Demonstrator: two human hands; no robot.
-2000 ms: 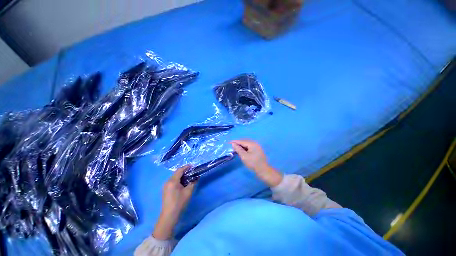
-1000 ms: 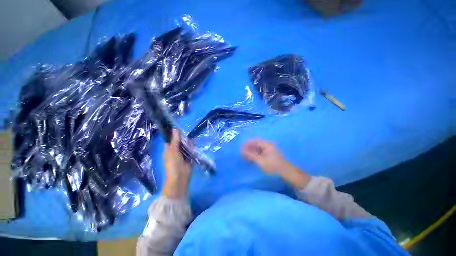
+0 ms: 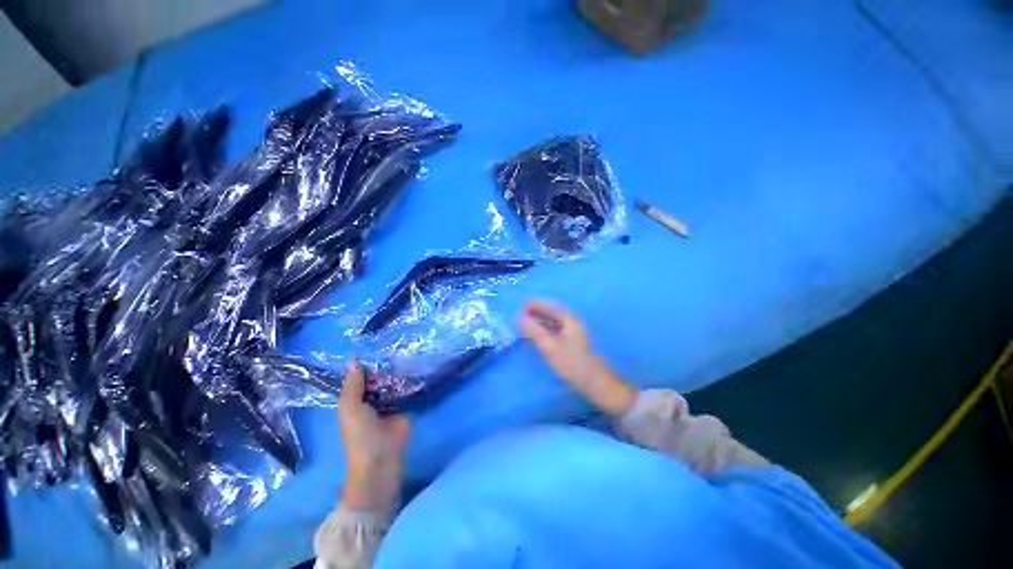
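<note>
My left hand [image 3: 374,439] is shut on a bagged black moulded part [image 3: 435,378], which lies bent across in front of me with its clear bag spread around it. My right hand [image 3: 559,342] is just beyond the right end of this part, fingers pinched together; whether it holds the bag's end or a small plug cannot be told. Another bagged black part [image 3: 444,268] lies just beyond. The clear bag of plugs [image 3: 559,191] lies farther off, with one small black plug [image 3: 624,239] beside it.
A large pile of bagged parts [image 3: 178,322] covers the left of the blue table [image 3: 778,167]. A short tan marker or knife [image 3: 663,219] lies right of the plug bag. A brown cardboard box [image 3: 642,22] stands at the far side. The table edge curves along the right.
My left hand held a bagged part tilted over the pile; a bagged part now lies crosswise in it, in front of me. My right hand has come near its right end. The camera view has shifted.
</note>
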